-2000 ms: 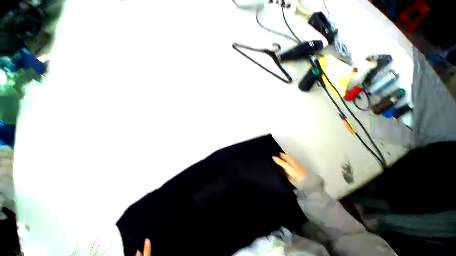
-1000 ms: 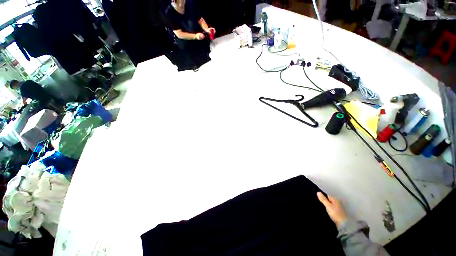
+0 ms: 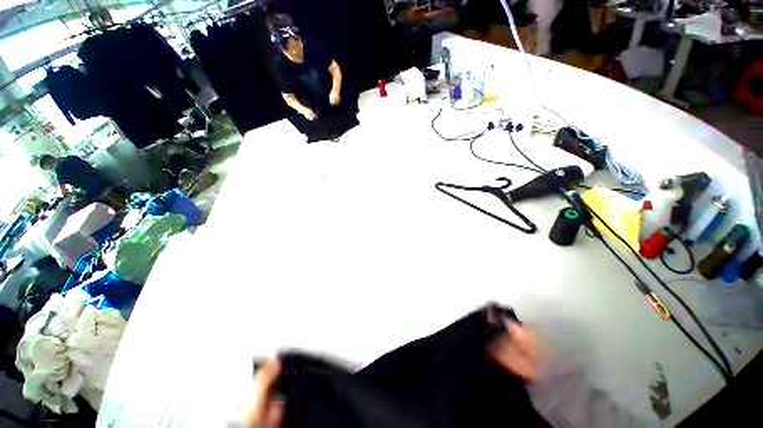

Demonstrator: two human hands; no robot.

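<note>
The black garment [image 3: 418, 380] is at the bottom of the view, its upper corners held up and its middle sagging. My left hand [image 3: 266, 393], blurred and cut off by the bottom edge, grips its left upper corner. My right hand [image 3: 517, 349], also blurred, grips its right upper corner. The garment's lower part is out of the picture.
White worktable [image 3: 293, 251]. Ahead right lie a black hanger [image 3: 485, 205], black hair dryer [image 3: 548, 182], black thread cone [image 3: 566, 226], yellow sheet [image 3: 612, 214], red spool [image 3: 656, 242] and black cord [image 3: 686, 330]. A person [image 3: 311, 79] works across the table. Cloth heaps [image 3: 71, 343] lie left.
The garment lay flatter; its upper corners are now lifted and bunched. My left hand has come into view on the left corner. My right hand has moved slightly left. The view has shifted slightly.
</note>
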